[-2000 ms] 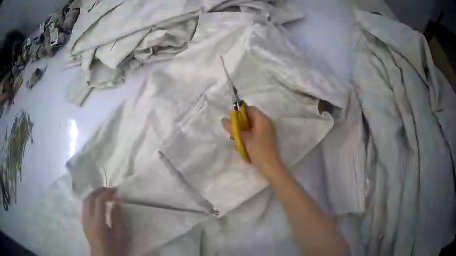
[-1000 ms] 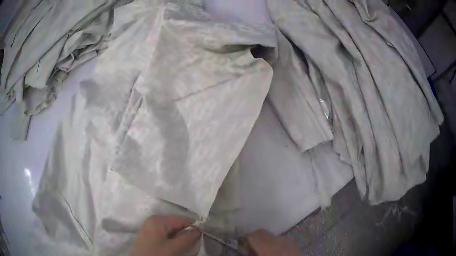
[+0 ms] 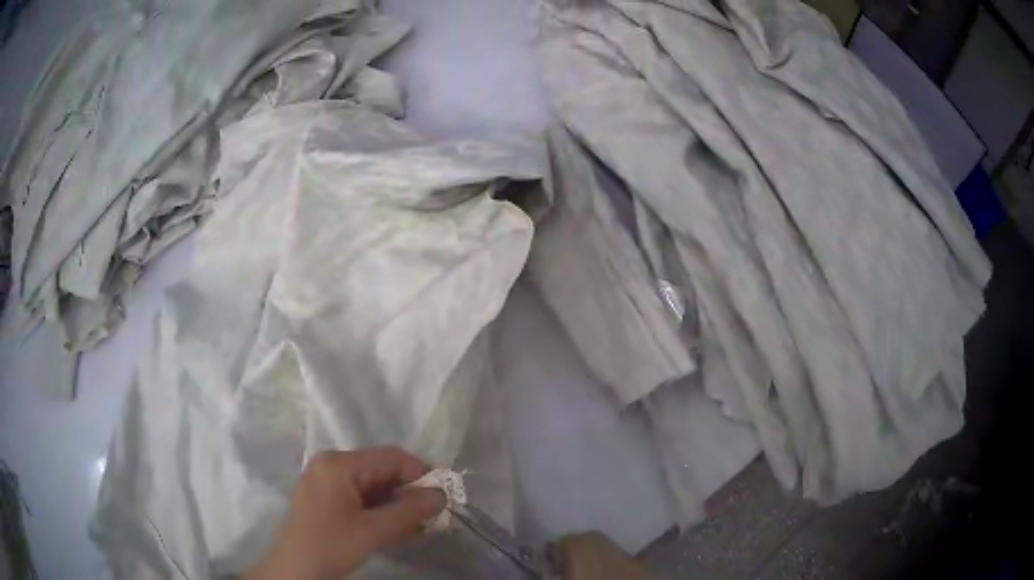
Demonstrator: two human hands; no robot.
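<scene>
The pale grey-green garment piece (image 3: 386, 283) lies spread on the white table in front of me. My left hand (image 3: 357, 504) pinches a small bunched bit of its edge near the bottom of the view. My right hand (image 3: 599, 559) is at the bottom edge, partly cut off, holding the scissors (image 3: 499, 536). Their slim blades point up and left to the bunched cloth at my left fingertips. The handles are mostly hidden; whether the blades are closed on a thread cannot be told.
A heap of the same cloth (image 3: 125, 147) lies at the upper left. More cloth (image 3: 782, 238) hangs in long folds over the right table edge, with a small shiny patch on it. The white table (image 3: 578, 453) shows between. Thread scraps lie on the grey floor (image 3: 862, 521).
My left hand has moved from the lower left to the bunched edge. The scissors have come down from above the cloth to that edge. The view has shifted rightward.
</scene>
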